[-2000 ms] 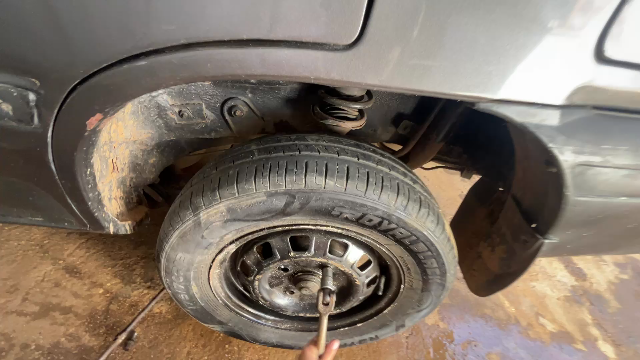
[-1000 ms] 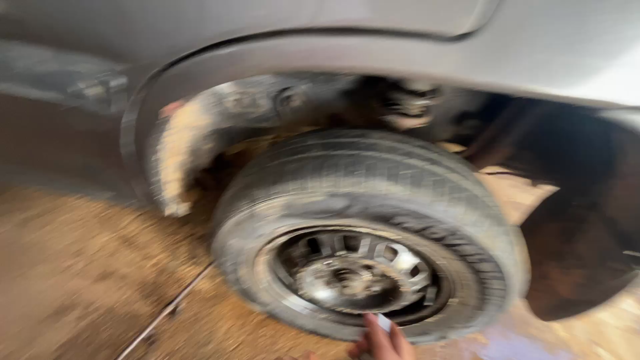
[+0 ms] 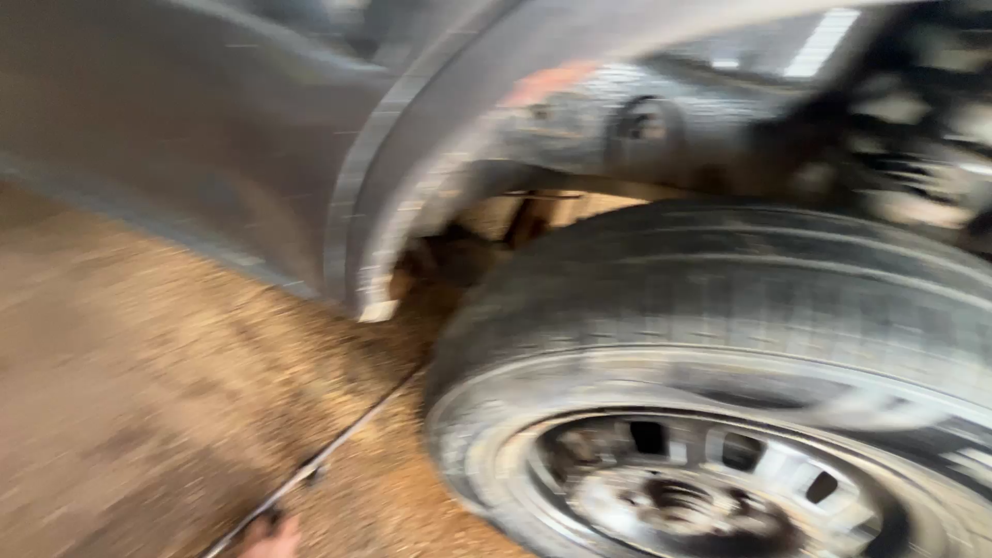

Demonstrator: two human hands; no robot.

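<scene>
My left hand (image 3: pixel 271 539) is blurred at the bottom edge, left of the wheel, with its fingers at a long thin metal rod (image 3: pixel 341 440). Whether the fingers close around the rod cannot be told. The rod slants over the ground and its far end passes out of sight by the tire (image 3: pixel 697 302). My right hand is out of view. At the lower right the black steel wheel rim (image 3: pixel 825 442) shows its slots and a worn hub centre (image 3: pixel 682 500); the rim's bottom is cut off by the frame.
The dark grey car body (image 3: pixel 232 139) spans the upper left. Its wheel arch edge (image 3: pixel 376 256) curves down to a low tip near the tire. Blurred suspension parts (image 3: pixel 914 147) show at the upper right. Brown, dirty ground (image 3: pixel 155 387) lies at the left.
Two seconds ago fingers held a metal wrench at the wheel's centre; no tool shows there now. A hand is now by the rod. The view has swung left and nearer.
</scene>
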